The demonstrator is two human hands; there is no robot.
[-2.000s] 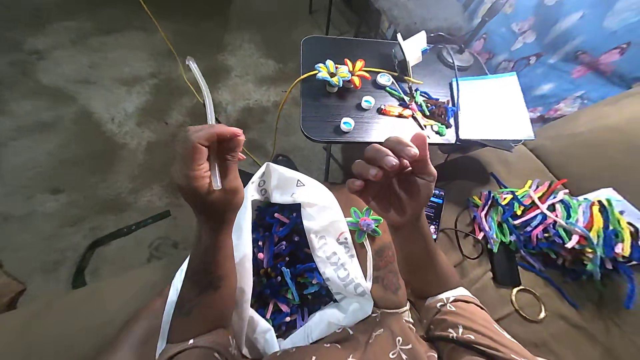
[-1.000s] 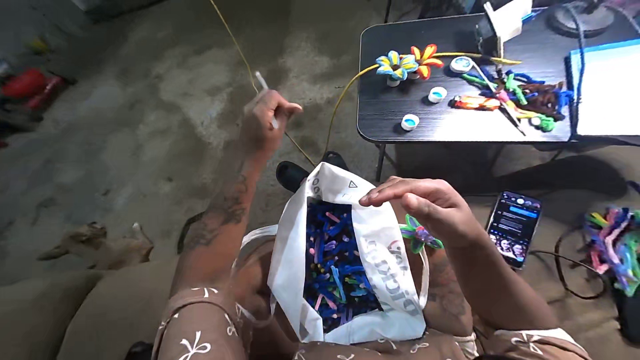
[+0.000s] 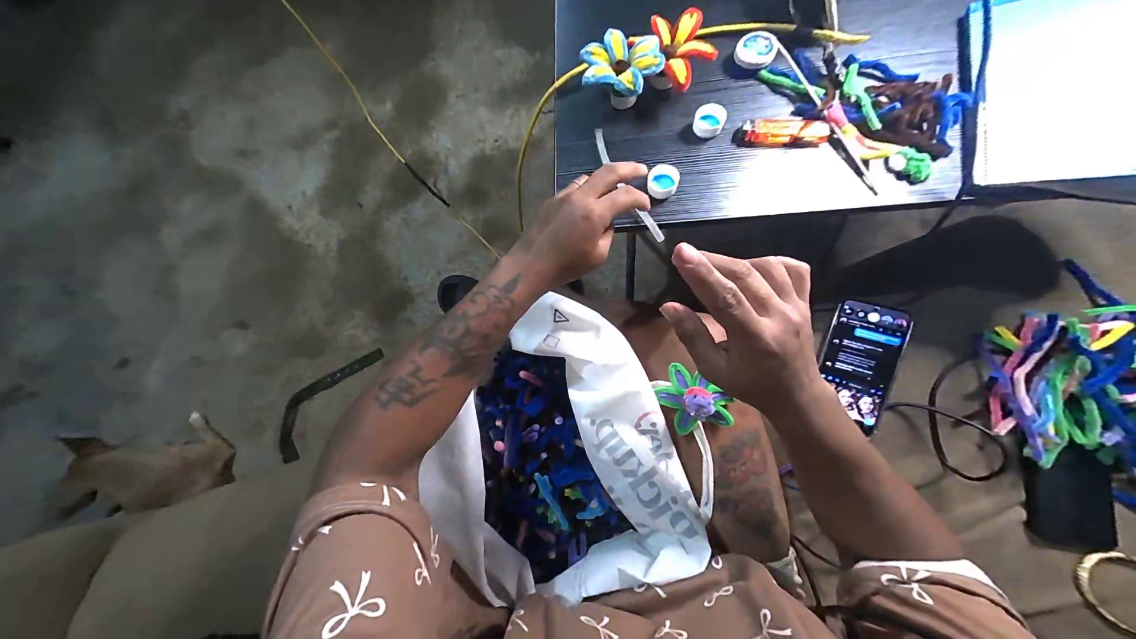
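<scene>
My left hand [image 3: 590, 217] is over the near left corner of the black table, its fingers around a translucent glue stick [image 3: 652, 225] and close to a small white cap with blue inside [image 3: 663, 182]. My right hand [image 3: 750, 319] is raised just below the table edge, fingers apart and holding nothing. Blue-yellow [image 3: 622, 64] and red-yellow [image 3: 682, 46] pipe-cleaner flowers stand on the table. In my lap lies a white bag [image 3: 635, 444] of cut pipe-cleaner pieces [image 3: 550, 461]. A green and purple pipe-cleaner flower [image 3: 695, 399] rests beside the bag, near its handle.
Scissors [image 3: 856, 160], an orange lighter [image 3: 785, 132] and loose pipe cleaners [image 3: 914, 106] lie on the table. To the right are a lit phone [image 3: 863, 364], a cable and a pipe-cleaner bundle [image 3: 1065, 382] on the couch. A dog [image 3: 151, 470] lies on the floor.
My left hand has gone from over the floor to the table corner, still with the glue stick. My right hand has lifted from beside the bag's top edge toward the table.
</scene>
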